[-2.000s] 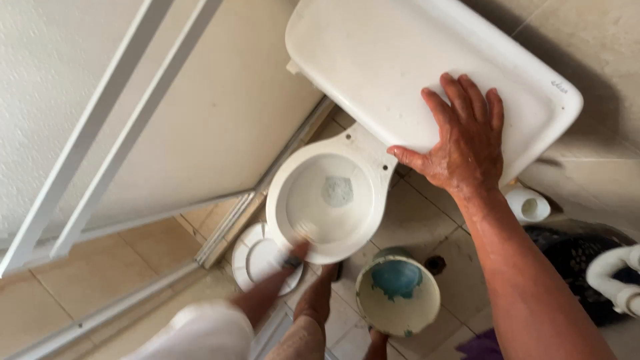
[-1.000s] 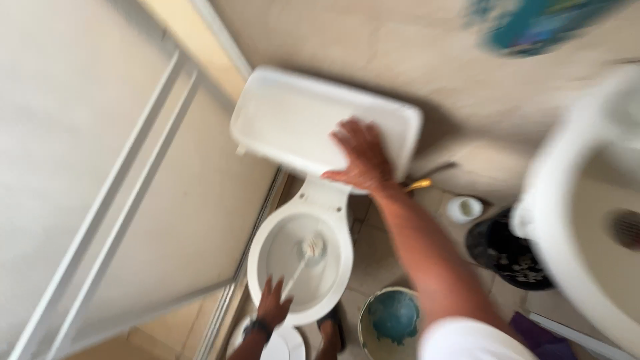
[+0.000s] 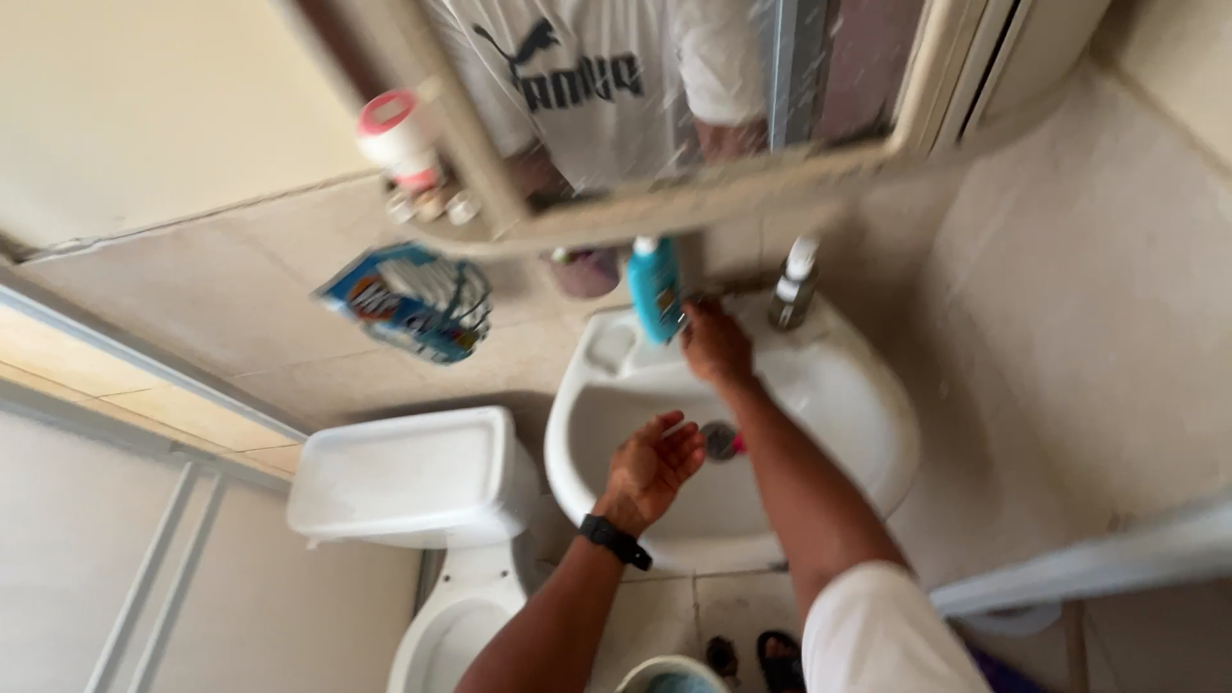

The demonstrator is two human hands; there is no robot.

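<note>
Over the basin of a white ceramic sink (image 3: 828, 414), my left hand (image 3: 654, 467) is cupped, palm up and holding nothing, with a black band on its wrist. It is left of the drain (image 3: 720, 441). At the sink's back ledge, my right hand (image 3: 717, 342) reaches to the faucet area; its fingers hide what they touch. A blue bottle (image 3: 656, 289) stands just left of that hand. To its right stands a clear bottle with a white cap (image 3: 794, 284). A small pink-red thing lies beside the drain, partly behind my right forearm.
A framed mirror (image 3: 616, 87) hangs above the sink, with a red-and-white container (image 3: 399, 140) at its left corner. A blue plastic packet (image 3: 414, 303) is against the wall. The toilet tank (image 3: 399, 476) and bowl (image 3: 452, 635) are at left; a bucket (image 3: 672, 677) is below.
The view has swung from the toilet to the sink. My right hand has left the tank lid and is at the sink's back. My left hand has moved from the toilet bowl to over the basin.
</note>
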